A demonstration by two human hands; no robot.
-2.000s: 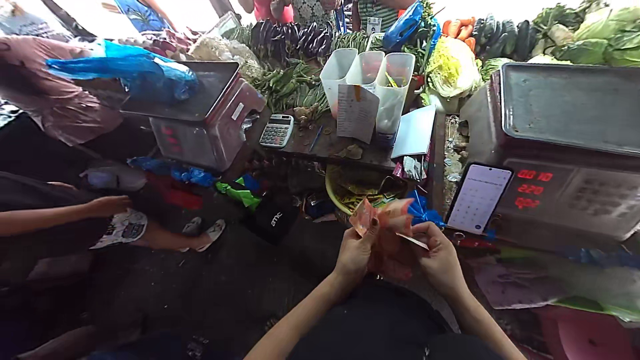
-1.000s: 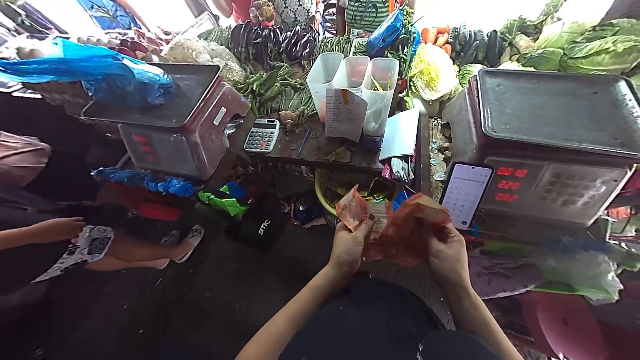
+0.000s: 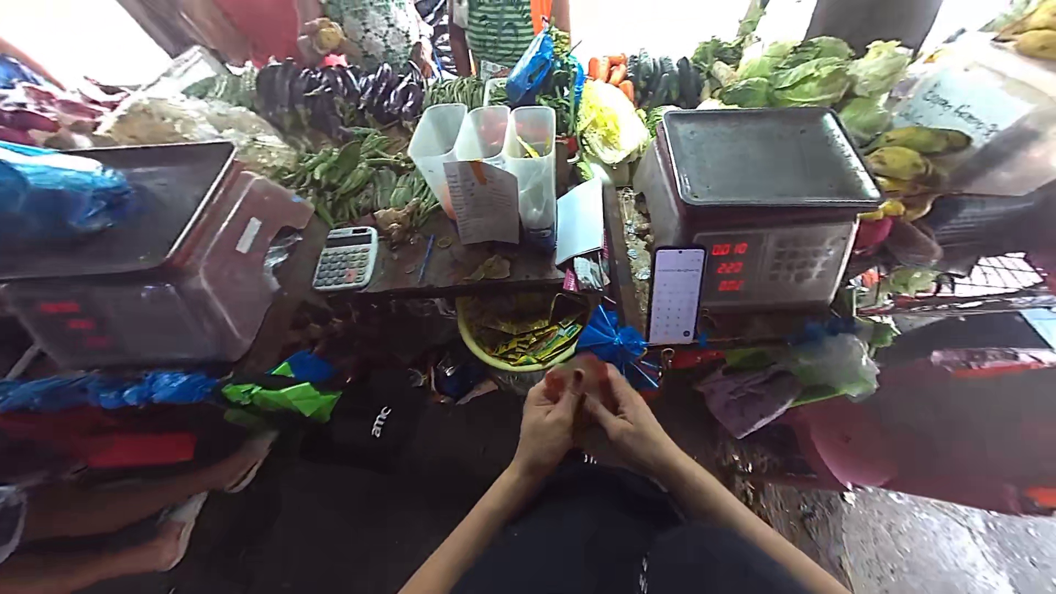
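My left hand (image 3: 546,421) and my right hand (image 3: 623,412) meet at the lower middle of the head view, both closed on folded reddish paper, which looks like banknotes (image 3: 590,370); the fingers hide most of it. Just beyond them is a round yellow-rimmed tub (image 3: 474,342) with small yellow packets in it. Blue plastic strips (image 3: 612,334) hang right behind my right hand. A smartphone (image 3: 676,295) showing a keypad leans upright against the digital scale (image 3: 771,157) at the right. On the dark wooden table lies a white calculator (image 3: 346,258), beside a blue pen (image 3: 426,258).
Three clear plastic containers (image 3: 530,177) stand on the table, with a written sheet in front. Eggplants (image 3: 338,95), green beans, carrots, cabbages (image 3: 813,74) and lettuce lie behind. A second scale (image 3: 132,272) bears a blue bag at left. A person's legs (image 3: 107,520) show lower left; others stand beyond the vegetables.
My hands have come together; the reddish paper, spread between them earlier, is now bunched small and mostly covered. The view has shifted.
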